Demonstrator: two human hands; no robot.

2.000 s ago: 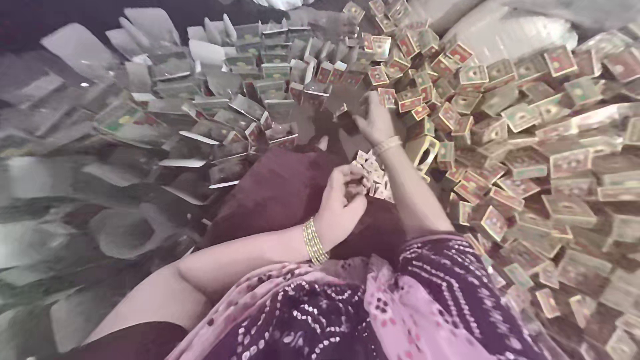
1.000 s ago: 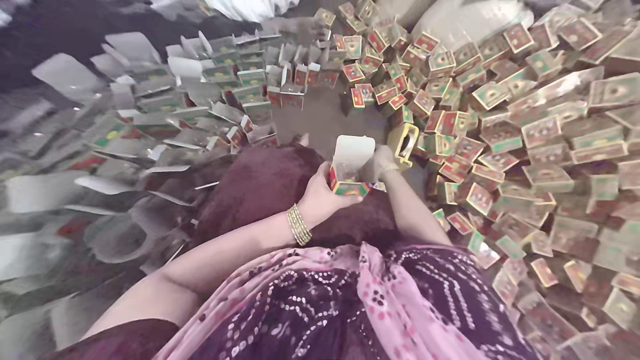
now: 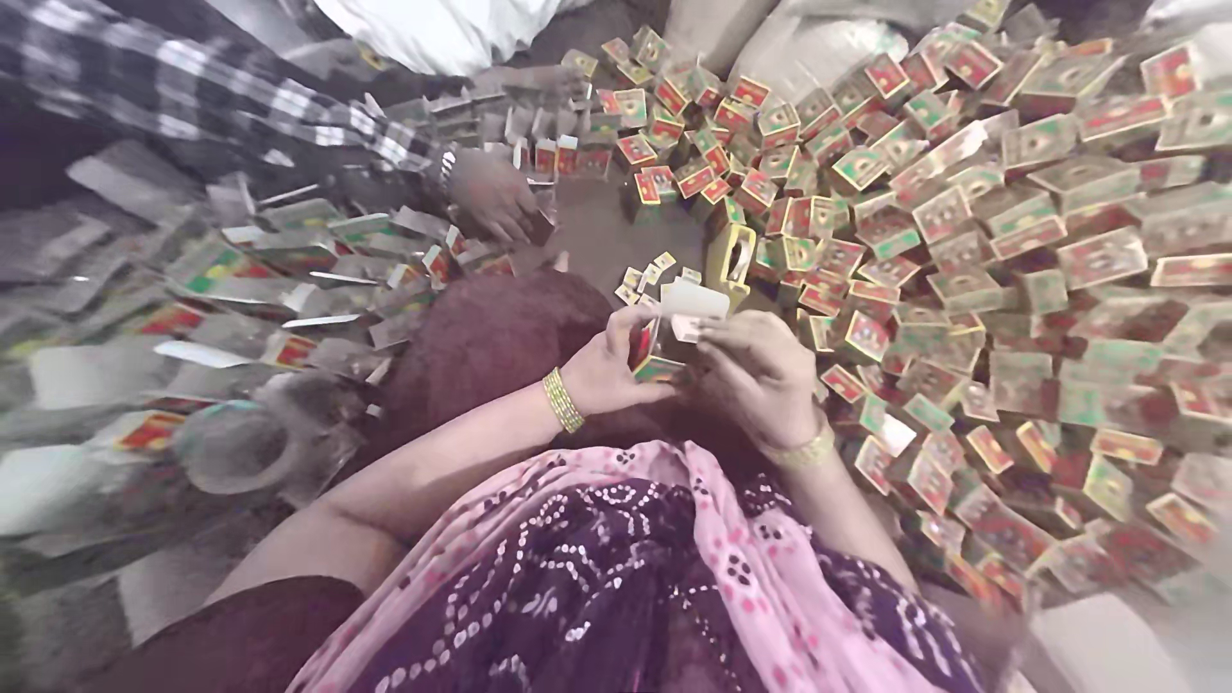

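In the middle of the view my left hand (image 3: 621,364) holds a small red and green cardboard box (image 3: 660,368) whose white flap (image 3: 695,299) stands up. My right hand (image 3: 765,371) is at the right of this box, its fingertips on a small white piece (image 3: 686,328), perhaps a card or slip, at the box's opening. Several small printed pieces (image 3: 645,277) lie just beyond my hands. A yellow object with an oval opening (image 3: 736,258) stands a little farther to the right.
Many small red, green and yellow boxes (image 3: 866,168) are heaped along the right. Flatter boxes with raised flaps (image 3: 289,255) cover the left. Another person's hand (image 3: 493,195), below a checked sleeve (image 3: 221,96), reaches in at the upper left.
My right hand, by the box's far side one second ago, now has its fingertips on a small white piece there. Another person's hand and checked sleeve have come in from the upper left.
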